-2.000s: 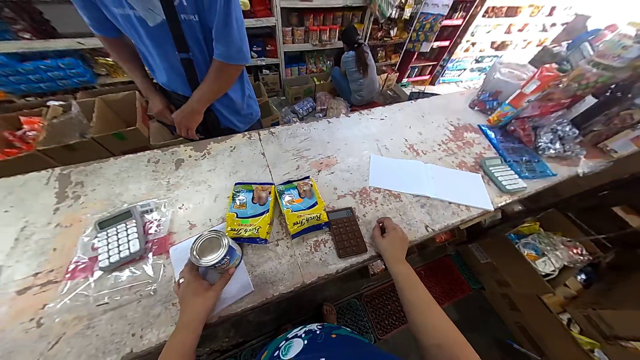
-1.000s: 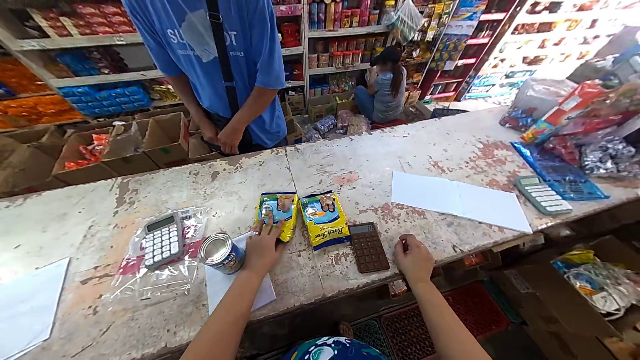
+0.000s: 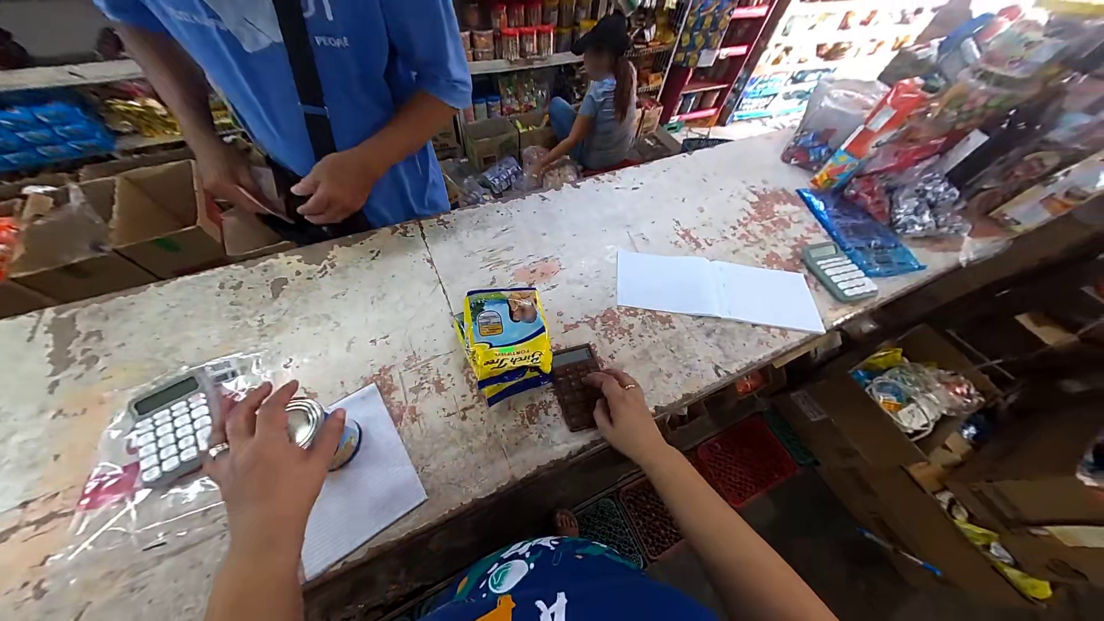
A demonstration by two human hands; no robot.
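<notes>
My left hand [image 3: 274, 448] is spread behind and over a metal can [image 3: 347, 444] that stands on a sheet of ruled paper [image 3: 366, 479]; its palm hides part of the can, and whether it grips the can is unclear. With fingers bent, my right hand [image 3: 625, 410] rests its fingertips on the keys of a brown calculator [image 3: 576, 392]. Just left of that calculator lie yellow and blue Birch Tree pouches [image 3: 509, 336], one on top of another. A grey calculator [image 3: 172, 423] in clear plastic lies left of my left hand.
Across the wooden counter [image 3: 362, 310] stands a person in a blue shirt [image 3: 379, 69], holding something thin. Another person [image 3: 604, 103] crouches near the shelves. An open notebook [image 3: 716, 289], a teal calculator [image 3: 839, 272] and plastic-wrapped goods [image 3: 923, 190] occupy the right side.
The two pouches, side by side before, now overlap. My left hand has moved from the pouches to the can. My right hand has moved onto the brown calculator.
</notes>
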